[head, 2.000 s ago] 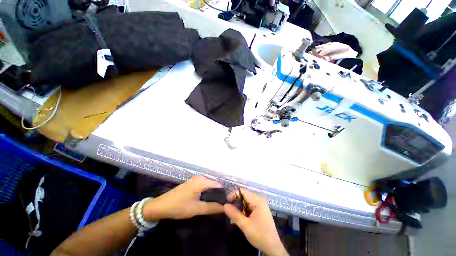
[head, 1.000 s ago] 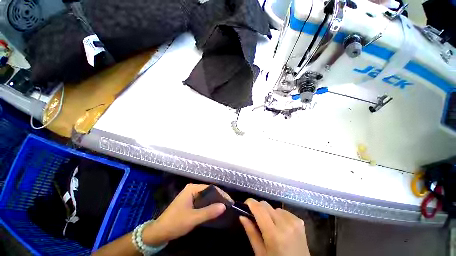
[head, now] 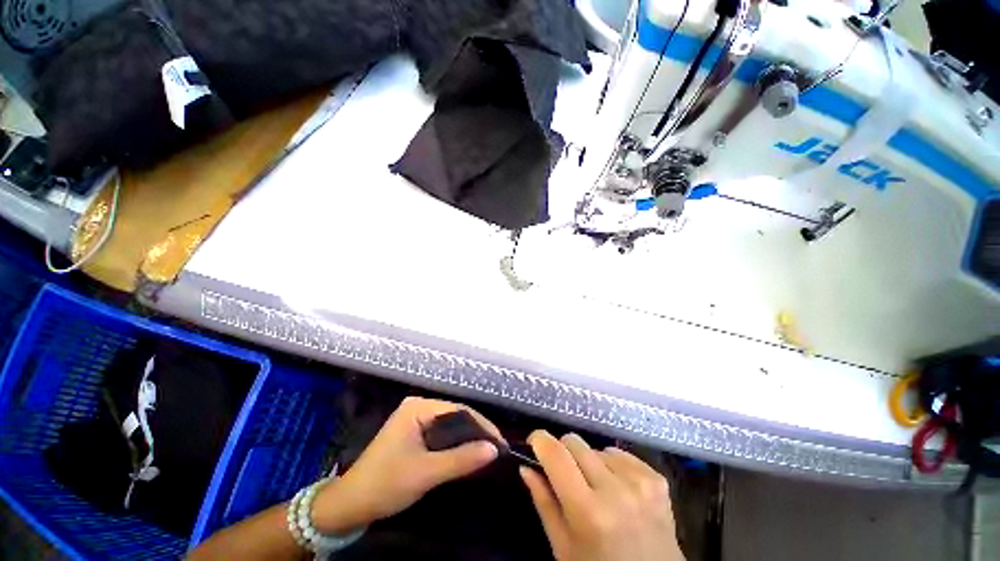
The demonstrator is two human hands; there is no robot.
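Observation:
My left hand (head: 411,466), with a beaded bracelet at the wrist, holds a small folded dark cloth piece (head: 452,432) in front of the table's edge. My right hand (head: 592,493) is closed beside it on a thin dark tool, likely thread snips (head: 524,455), whose tip meets the cloth's right end. Most of the tool is hidden by my fingers. Another dark cut piece (head: 477,153) lies folded on the table left of the needle area (head: 623,232).
A tied dark roll (head: 274,66) with a white tag (head: 186,92) lies at the back left. A blue crate (head: 252,422) stands at the lower left. The white sewing machine (head: 833,142) is at the right, scissors (head: 932,438) at the table's right end.
The view has moved closer to the table since the first frame. Both hands stay in front of the table edge, and the cloth in my left hand has turned flatter since the second frame.

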